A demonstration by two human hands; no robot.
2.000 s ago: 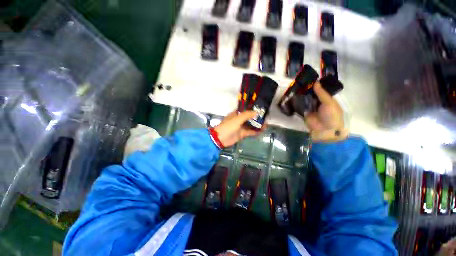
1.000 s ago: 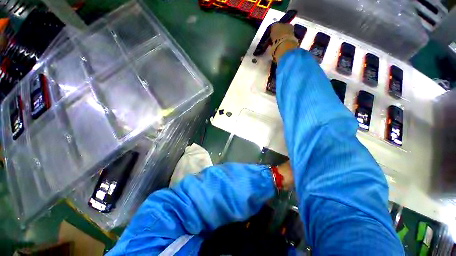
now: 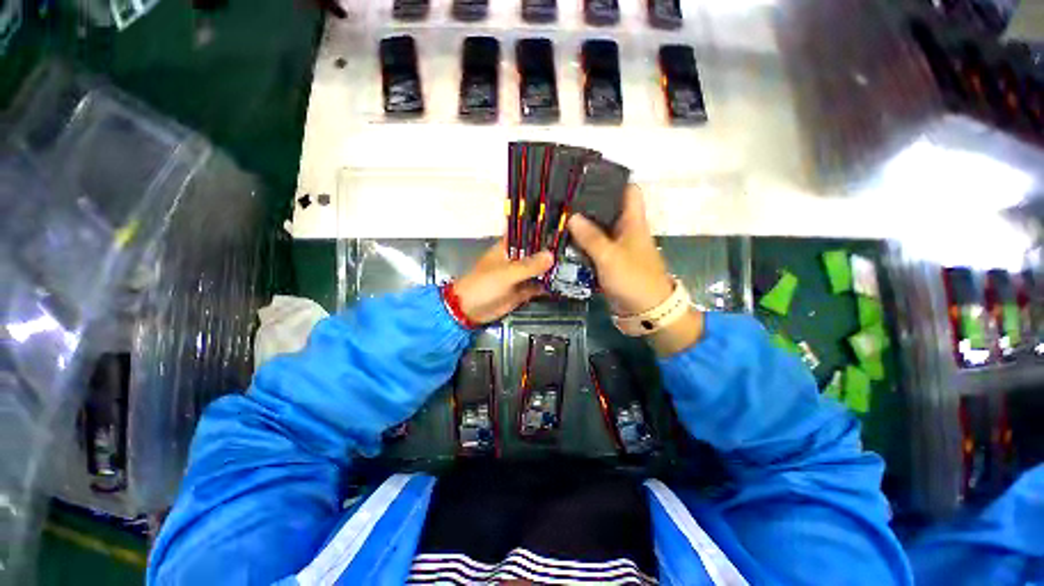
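Observation:
A fanned stack of several unfinished handsets (image 3: 595, 192), black with red edges and small yellow-orange marks, is held in front of me above the near edge of the white board. My left hand (image 3: 500, 283) grips the lower left of the stack. My right hand (image 3: 626, 266) grips its right side, the thumb on the front handset. The silver-blue lower end of that handset shows between the hands. Below lies a clear blister tray (image 3: 395, 259) with handsets (image 3: 542, 387) in its near pockets; my sleeves hide part of it.
Two rows of black handsets (image 3: 537, 80) lie on the white board (image 3: 424, 206). Stacked clear trays (image 3: 189, 286) stand left, a white cloth (image 3: 286, 325) beside them. Green pieces (image 3: 837, 271) are scattered right, near a side tray of phones (image 3: 969, 315). Another person's blue sleeve (image 3: 994, 529) shows lower right.
My right hand has come back from the far left of the board and now holds the fanned stack with my left hand. The view has shifted, and the tray below shows more.

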